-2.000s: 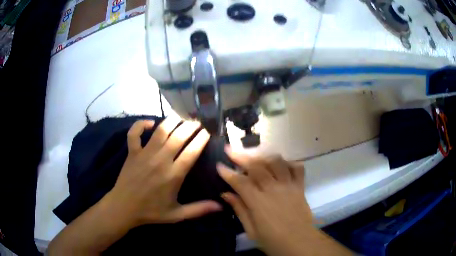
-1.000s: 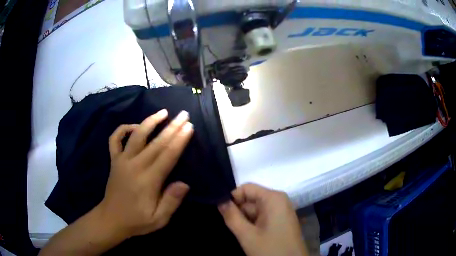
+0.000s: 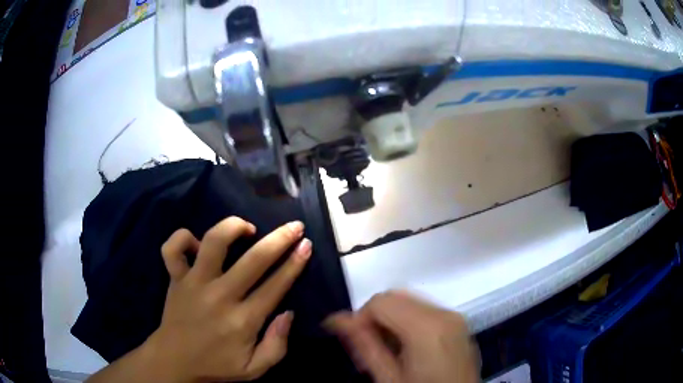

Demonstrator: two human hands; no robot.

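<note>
A large matte black cloth [image 3: 142,239] lies on the white table under the head of the sewing machine [image 3: 322,45]. A narrow black strip [image 3: 322,239] runs along its right edge from the needle area towards me. The presser foot and needle are mostly hidden behind the shiny curved metal piece [image 3: 247,112]. My left hand [image 3: 217,307] lies on the cloth with fingers spread, pressing it left of the strip. My right hand [image 3: 408,340] is blurred at the strip's near end, fingers bent; whether it grips the cloth is unclear.
A stack of small black pieces [image 3: 614,179] lies right of the bed, with orange-red loops [image 3: 665,168] beside it. A blue crate [image 3: 558,351] stands below the table's front edge at right. A loose thread [image 3: 112,146] lies behind the cloth. Dark cloth hangs at far left.
Since two seconds ago, my right hand has moved from near the foot down to the strip's near end, uncovering the strip. My left hand stays flat on the cloth. The camera view has shifted.
</note>
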